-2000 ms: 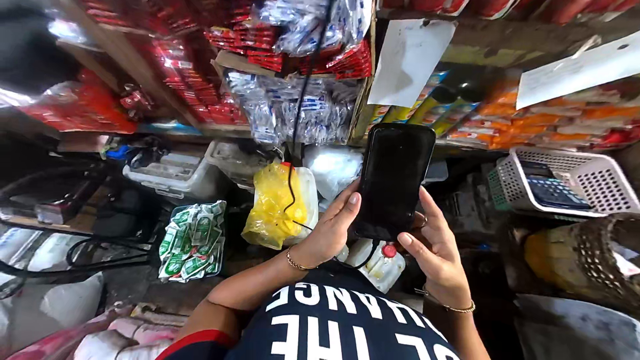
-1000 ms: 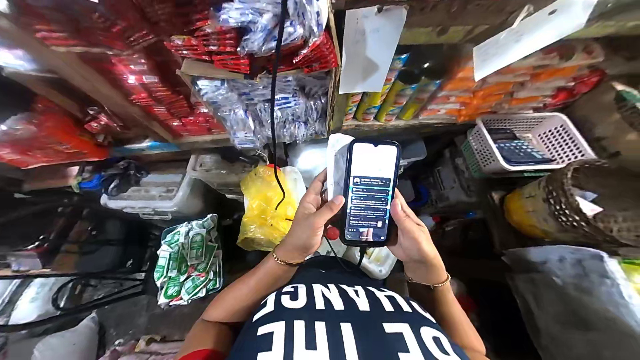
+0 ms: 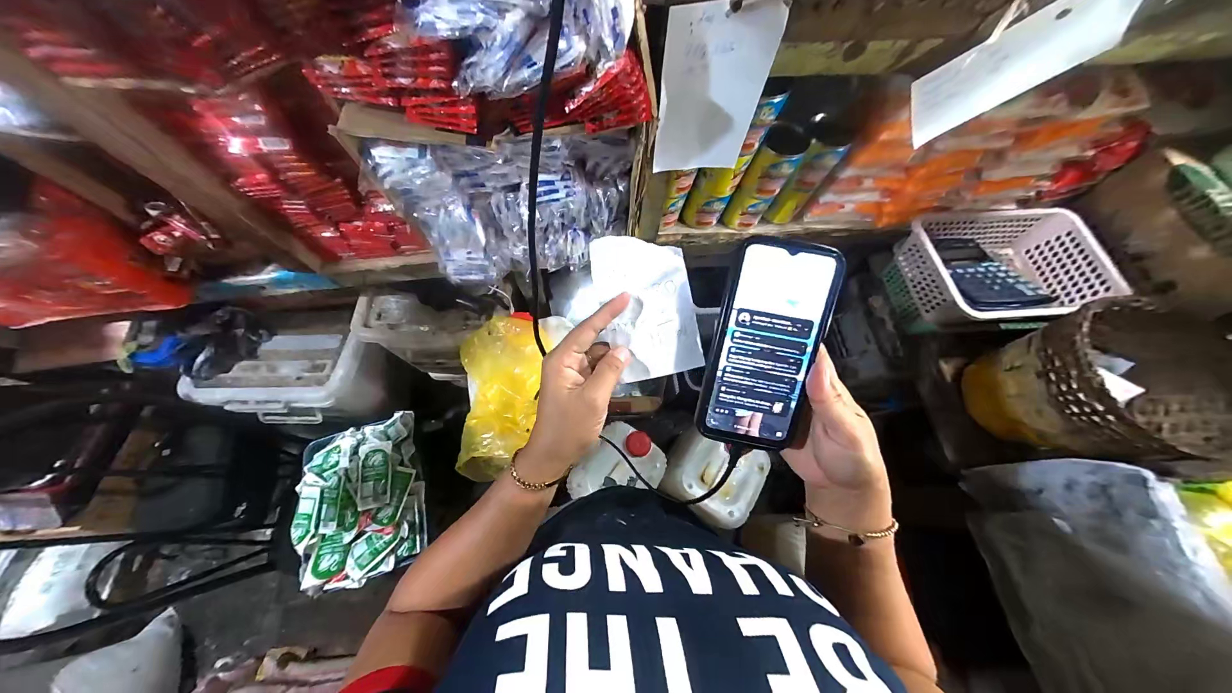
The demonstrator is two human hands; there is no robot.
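Observation:
My right hand [image 3: 839, 433] holds a black smartphone [image 3: 770, 342] upright from its lower right side; the screen is lit with a list of message boxes. A black cable runs to the phone's bottom edge. Left of the phone, my left hand [image 3: 577, 385] is on a white sheet of paper [image 3: 669, 327] with faint handwriting, index finger extended over it and thumb near its lower left part. Whether the fingers pinch the sheet cannot be told. Below the hands are white plastic jugs [image 3: 616, 462], one with a red cap. A yellow plastic bag [image 3: 496, 385] lies beside my left hand.
Shelves with red sachets [image 3: 279, 173], clear packets [image 3: 520, 202] and snack canisters [image 3: 765, 178] stand ahead. A black cable [image 3: 536, 173] hangs down before them. On the right are a basket [image 3: 1078, 274] with a calculator [image 3: 991, 274] and a woven basket [image 3: 1107, 395]. Green-white packets [image 3: 361, 500] lie left.
The phone's screen was dark and is now lit. Both hands were at the phone; now they are apart, the right with the phone and the left at the paper, which showed behind the phone one second ago.

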